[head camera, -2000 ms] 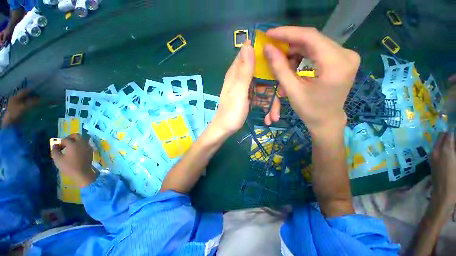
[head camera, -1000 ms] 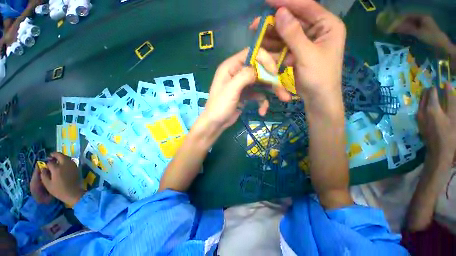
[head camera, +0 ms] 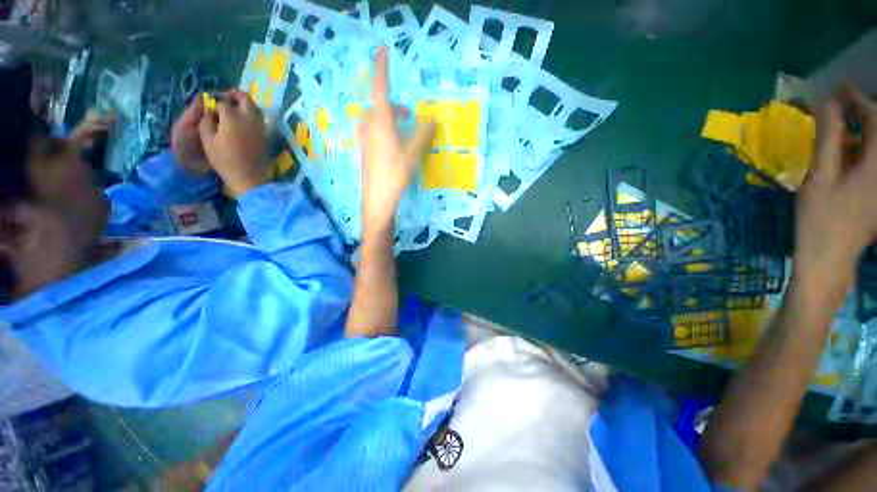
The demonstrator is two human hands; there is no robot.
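My left hand (head camera: 385,149) is over the fanned light-blue sticker sheets (head camera: 538,106), index finger stretched out and thumb apart, beside a block of yellow stickers (head camera: 452,144). It shows no part in its fingers. My right hand (head camera: 841,178) is at the far right, partly cut off by the picture's edge, next to a heap of yellow pieces (head camera: 774,139). Its fingertips are blurred, and I cannot tell whether they hold anything. Dark plastic grid housings (head camera: 712,259) lie tangled between my hands, partly over a sheet with yellow pieces (head camera: 625,207).
A person in a blue smock (head camera: 192,307) sits close on my left and holds a small yellow-edged part (head camera: 210,101) in both hands. A grey bar (head camera: 846,67) slants at the upper right. More light-blue sheets (head camera: 856,375) lie at the lower right.
My view has turned left. My hands have parted from the yellow-edged frame they held together; the left is now over the sheets, the right at the yellow heap. The frame is no longer seen.
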